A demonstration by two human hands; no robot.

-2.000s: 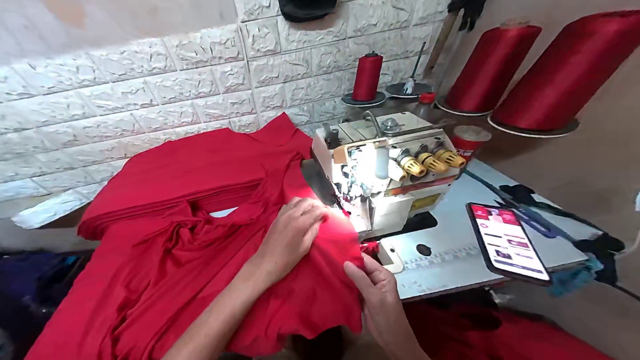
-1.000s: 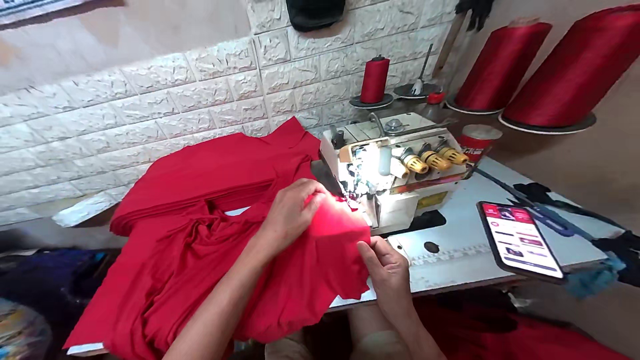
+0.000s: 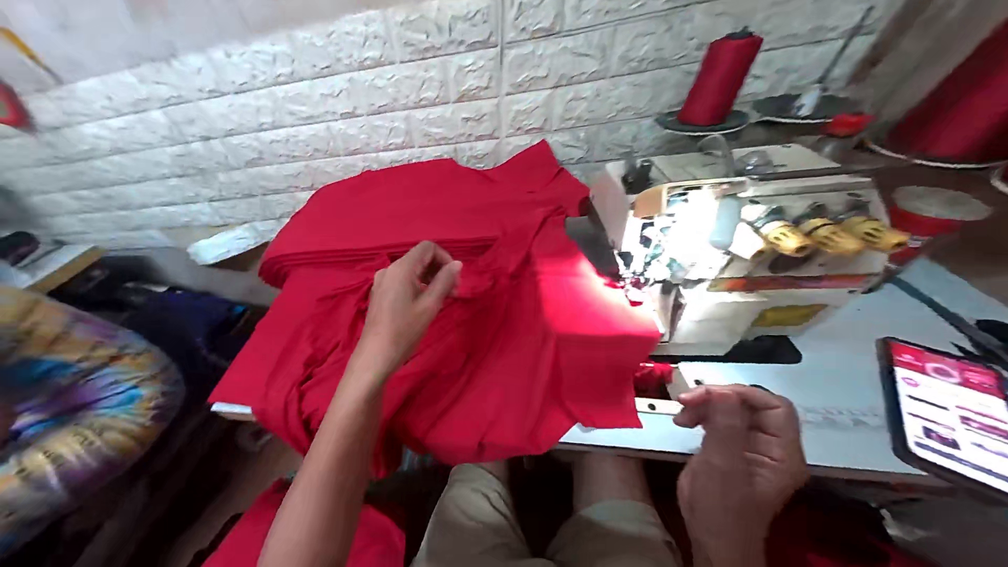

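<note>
Red knit fabric (image 3: 504, 378) lies bunched across the left of the table, its right part running up to the lit needle area of an overlock sewing machine (image 3: 732, 244). Behind it is a folded stack of red fabric (image 3: 425, 197). My left hand (image 3: 409, 299) is over the bunched fabric, thumb and fingers curled toward each other; whether it pinches any cloth cannot be told. To the right of the fabric, my right hand (image 3: 744, 441) is above the table's front edge, apart from the cloth, fingers bent and slightly blurred, with nothing visible in it.
A smartphone (image 3: 949, 409) with a lit screen lies on the table (image 3: 843, 394) at the right. Red thread cones (image 3: 720, 79) stand behind the machine. A red tub (image 3: 933, 216) is beside it. Multicoloured cloth (image 3: 87, 409) is at the far left, near a white brick-patterned wall (image 3: 378, 102).
My right hand has let go of the fabric's edge and moved clear of it. My left hand has moved left, away from the needle area, onto the bunched cloth. The view has shifted left.
</note>
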